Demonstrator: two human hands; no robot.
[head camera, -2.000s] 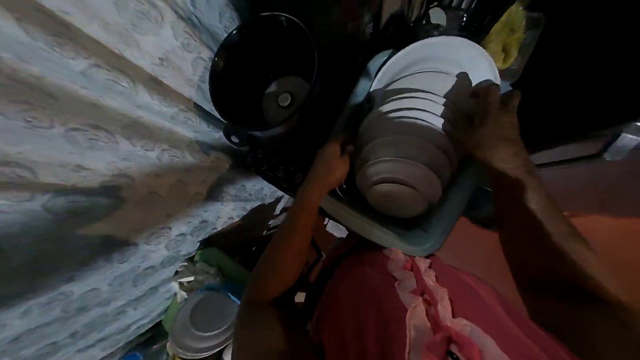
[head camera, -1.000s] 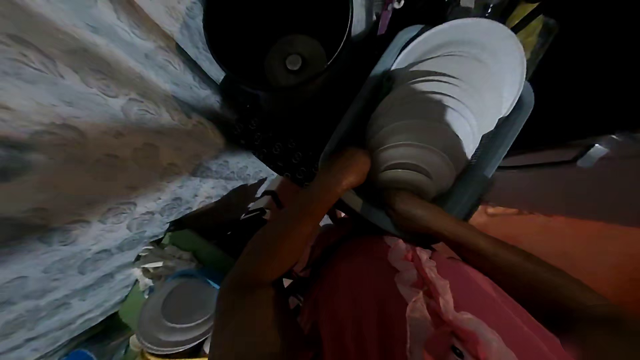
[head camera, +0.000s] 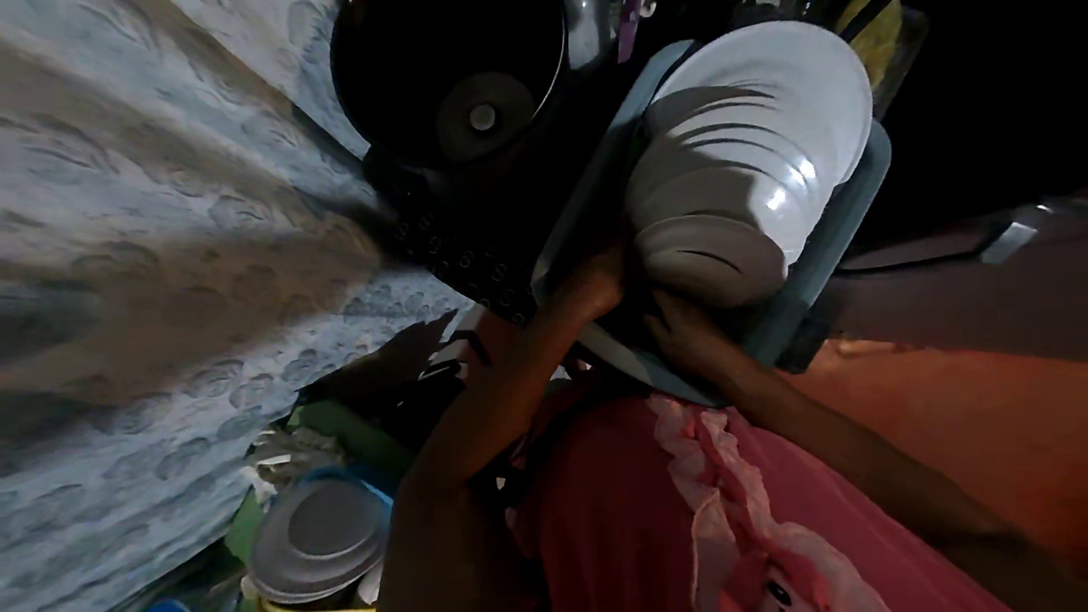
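A row of white plates and bowls (head camera: 722, 161) leans in a grey-blue plastic basin (head camera: 863, 183), the widest plate at the far end and a bowl (head camera: 714, 255) at the near end. My left hand (head camera: 599, 276) reaches inside the basin's left side, beside the near bowl, its fingers lost in shadow. My right hand (head camera: 680, 331) is at the basin's near end, just below that bowl, with the fingers pointing toward it. Whether either hand grips anything is too dark to tell.
A large dark pot (head camera: 450, 76) stands left of the basin. A pale patterned curtain (head camera: 170, 255) hangs along the left. Grey lids or plates (head camera: 319, 535) are stacked at lower left. A yellow item (head camera: 871, 38) lies beyond the basin, and a dark cable (head camera: 909, 262) runs at right.
My right hand has moved from the right side of the plates to the basin's near end. My left hand has stayed at the left side. The view has shifted somewhat.
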